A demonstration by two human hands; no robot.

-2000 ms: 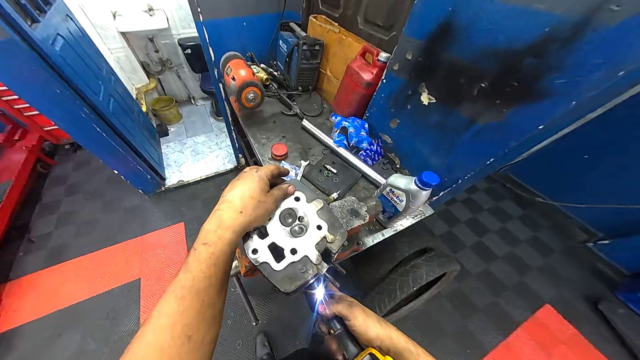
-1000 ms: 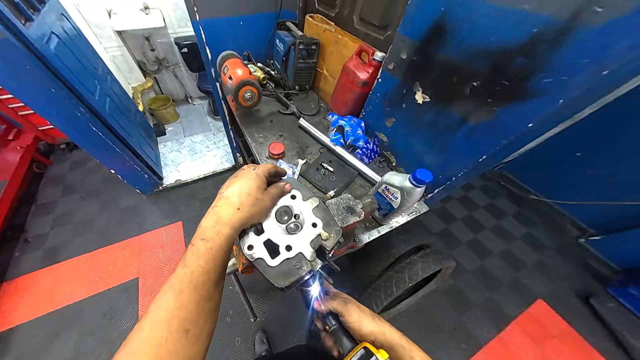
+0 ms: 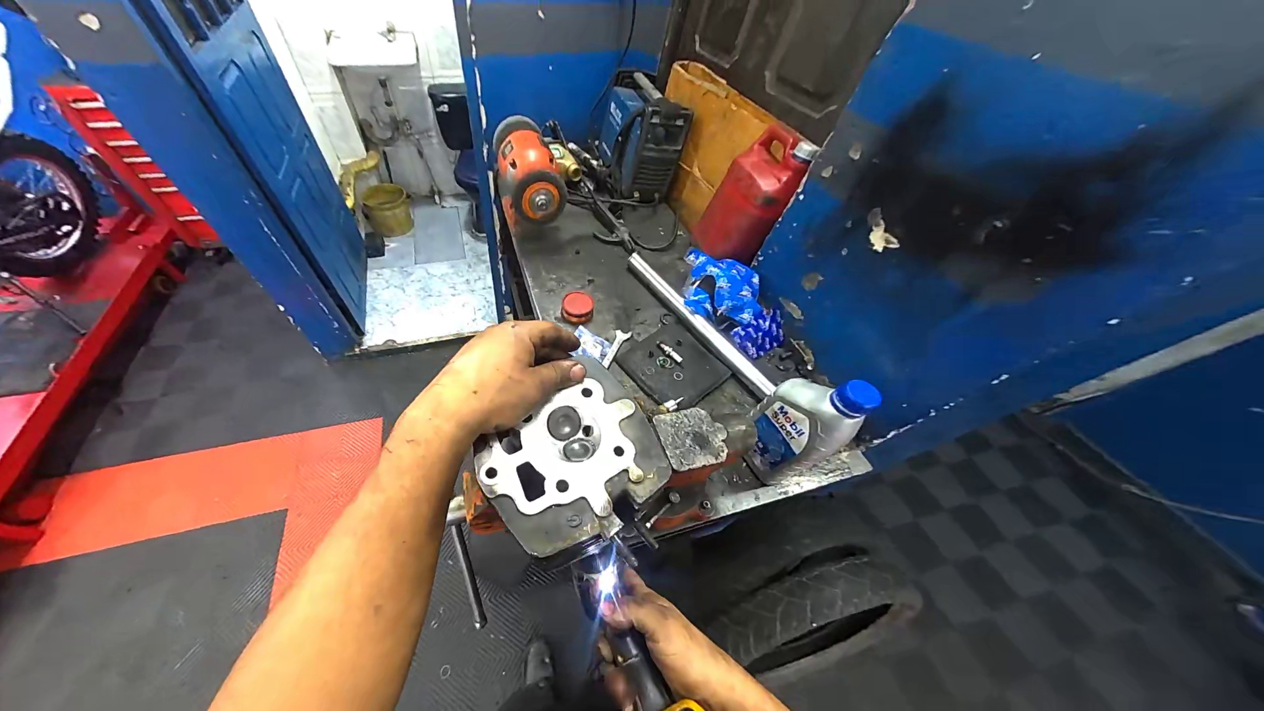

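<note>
An engine cylinder head with two valves in its pale machined face rests over the bench vise at the bench corner. My left hand lies on its upper left edge, fingers curled over the rim. Below the head, my right hand grips a black and yellow power tool, whose bright light shines at the head's lower edge. The tool's tip and its contact with the head are hidden by the glare.
The bench holds a bench grinder, welding machine, red jug, metal tube, small tray, wrench, red cap and oil bottle. A tire lies below; the vise handle hangs at left.
</note>
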